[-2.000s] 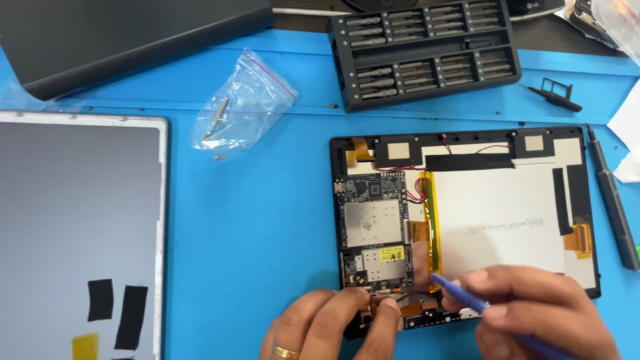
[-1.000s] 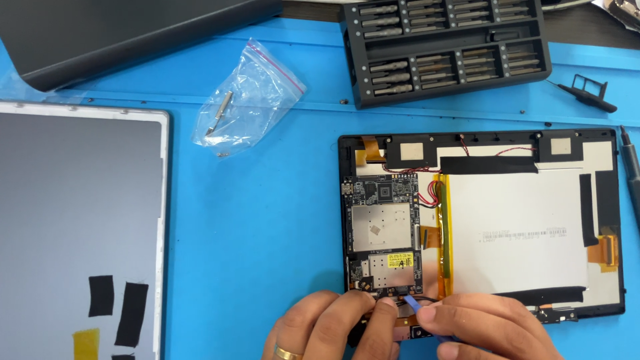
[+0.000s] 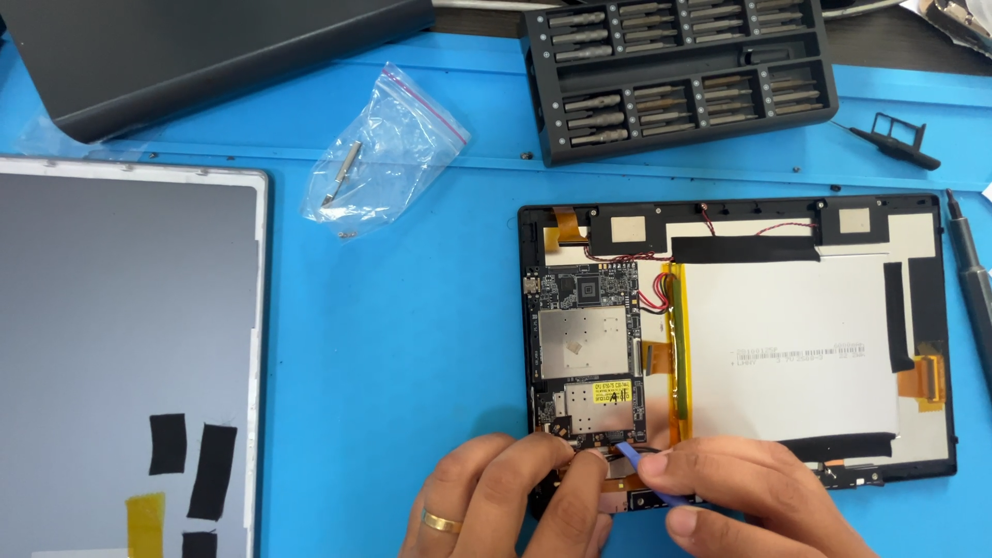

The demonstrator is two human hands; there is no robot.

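An opened tablet [image 3: 790, 349] lies on a blue work mat, with its flat battery [image 3: 783, 310] and dark circuit board [image 3: 589, 287] exposed. My right hand [image 3: 744, 496] grips a blue plastic pry tool [image 3: 647, 477], whose flat tip touches the lower edge of the board near black wires. My left hand [image 3: 511, 496], with a ring on one finger, rests its fingertips on the board's lower left end and the flex cable there. Whether it pinches anything is hidden. An orange flex cable [image 3: 659, 358] joins the board's right side.
A black screwdriver bit case [image 3: 690, 62] stands behind the tablet. A plastic zip bag [image 3: 387, 155] holds small metal parts. At left lies a back cover [image 3: 262, 310] with tape strips. A SIM tray [image 3: 899, 132], a screwdriver [image 3: 969, 263] and a dark box [image 3: 232, 54] are near the edges.
My right hand has brought the blue pry tool leftward from beside the battery's lower left corner to the board's lower edge. My left hand stays at the board's lower end.
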